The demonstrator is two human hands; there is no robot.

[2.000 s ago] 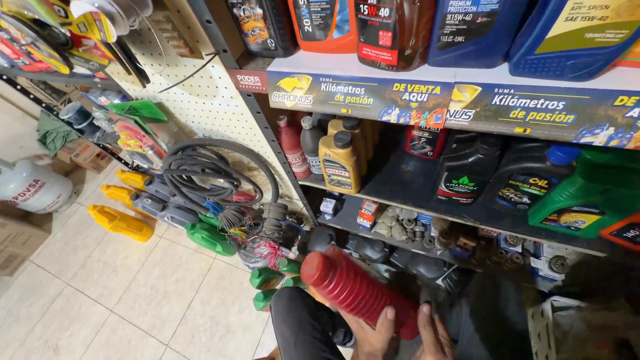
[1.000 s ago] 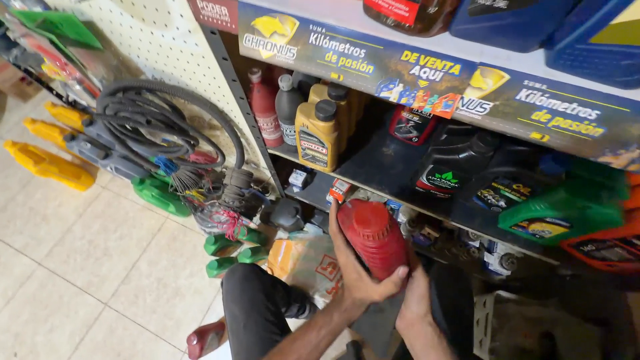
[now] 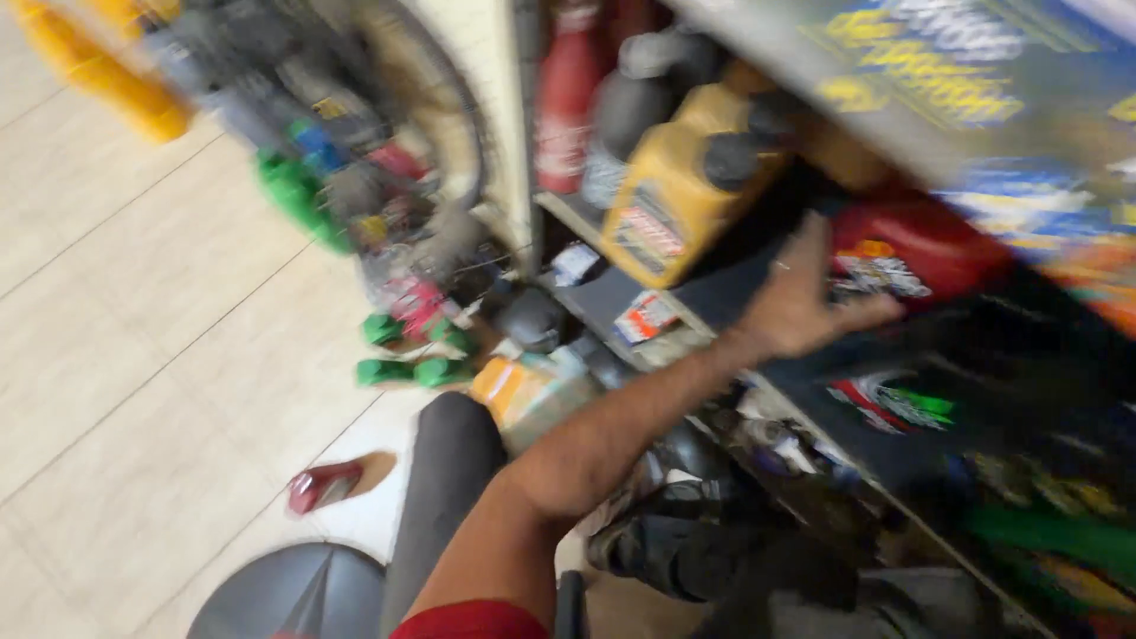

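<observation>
My left hand reaches into the shelf with thumb and fingers spread, beside a dark red bottle with a label. Blur hides whether the fingertips touch it; nothing is seen gripped. Left of the hand stands a yellow jug with a black cap. Beyond it are a grey bottle and an upright red bottle. A black container with a red and green mark lies nearer than the dark red bottle. My right hand is not in view.
The shelf's metal edge runs diagonally, with small parts below. Green-capped containers and an orange and clear package are by my knee. A red bottle lies on the tiles near a round dark seat.
Both hands held a ribbed red bottle one second ago. My left hand has moved off to the shelf, and my right hand is out of view. The view has swung and is blurred.
</observation>
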